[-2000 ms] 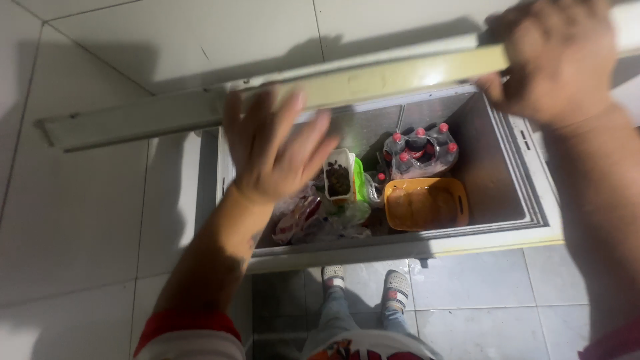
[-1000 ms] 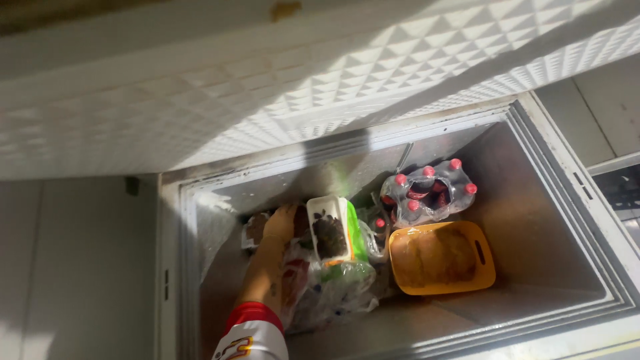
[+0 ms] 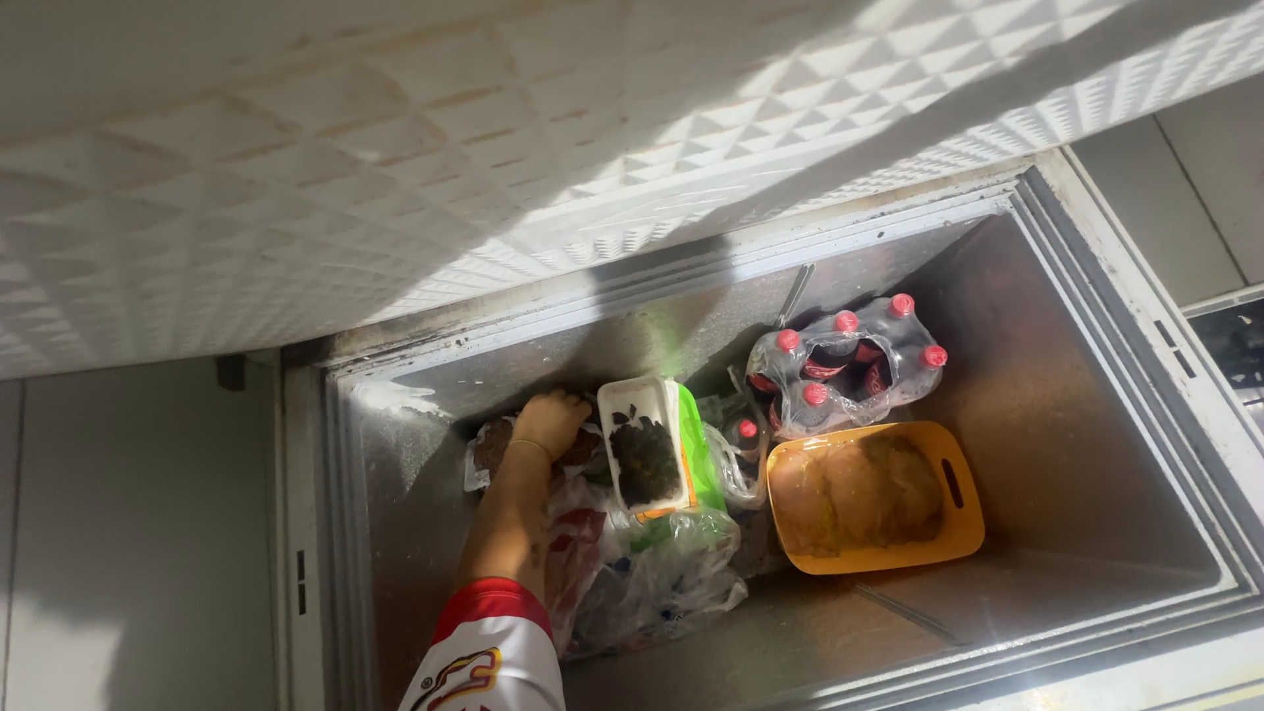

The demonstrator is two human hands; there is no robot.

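My left hand reaches down into an open chest freezer, its fingers bent over brown frozen-looking food at the left back of the load. Whether it grips that food is hidden by the hand itself. Just right of it lies a white tray of dark pieces, on a green and orange package. Clear plastic bags lie in front. An orange basin holds a pale, yellowish-brown mass. Behind the basin is a shrink-wrapped pack of red-capped bottles. My right hand is out of view.
The raised freezer lid, with a pyramid-patterned liner, fills the top of the view. The freezer's rim surrounds the load. A single red-capped bottle lies between the tray and the basin. Tiled surfaces show outside the freezer.
Two seconds ago both hands were at the partly raised lid; one second ago it stood raised and my left hand was inside. My right hand has left the view. The view is closer to the freezer.
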